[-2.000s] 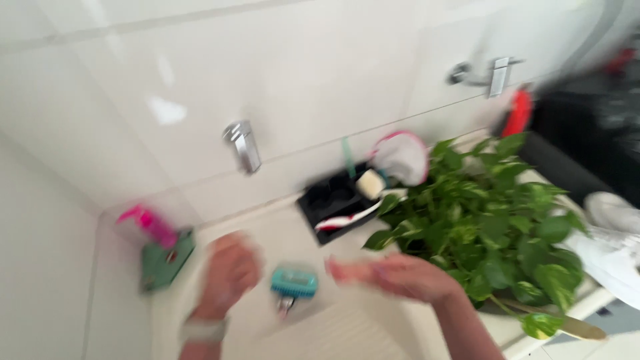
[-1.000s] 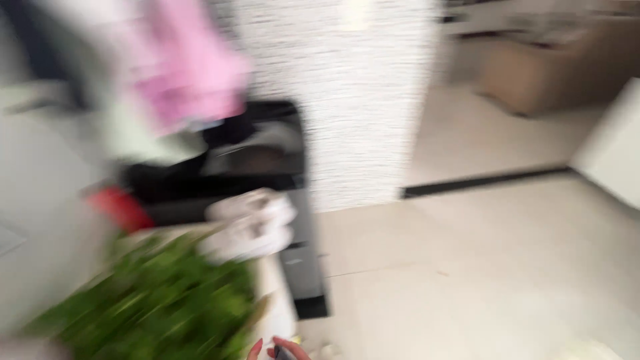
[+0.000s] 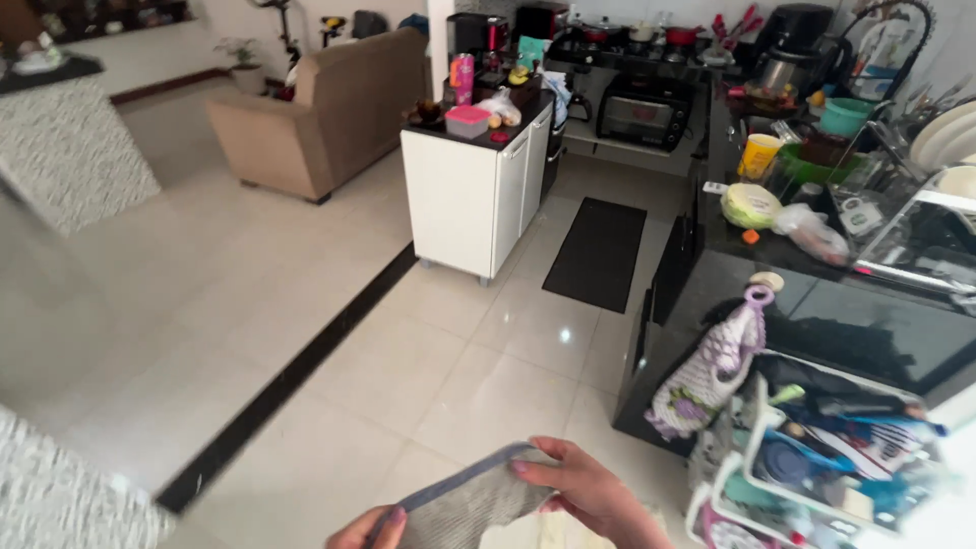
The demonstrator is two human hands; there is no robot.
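Observation:
A grey ribbed cloth with a darker blue-grey hem [image 3: 473, 488] stretches between my two hands at the bottom of the head view. My left hand [image 3: 370, 528], partly cut off by the frame, pinches the hem at its left end, thumb on top. Higher up and to the right, my right hand [image 3: 579, 484] grips the other end between thumb and fingers. Below the cloth, near my right wrist, shows a pale cream item [image 3: 545, 531] that I cannot identify.
A white plastic basket rack [image 3: 823, 507] full of bottles and packets stands close on the right, beside a hanging crocheted towel [image 3: 709, 366]. Further off are a white cabinet [image 3: 450, 202], a black floor mat [image 3: 598, 252], a brown sofa [image 3: 320, 114] and a cluttered dark counter [image 3: 797, 267].
The view has swung far from the sink and plant to the kitchen floor and counters. Both hands, seen without a cloth over the sink two seconds ago, now hold the grey cloth.

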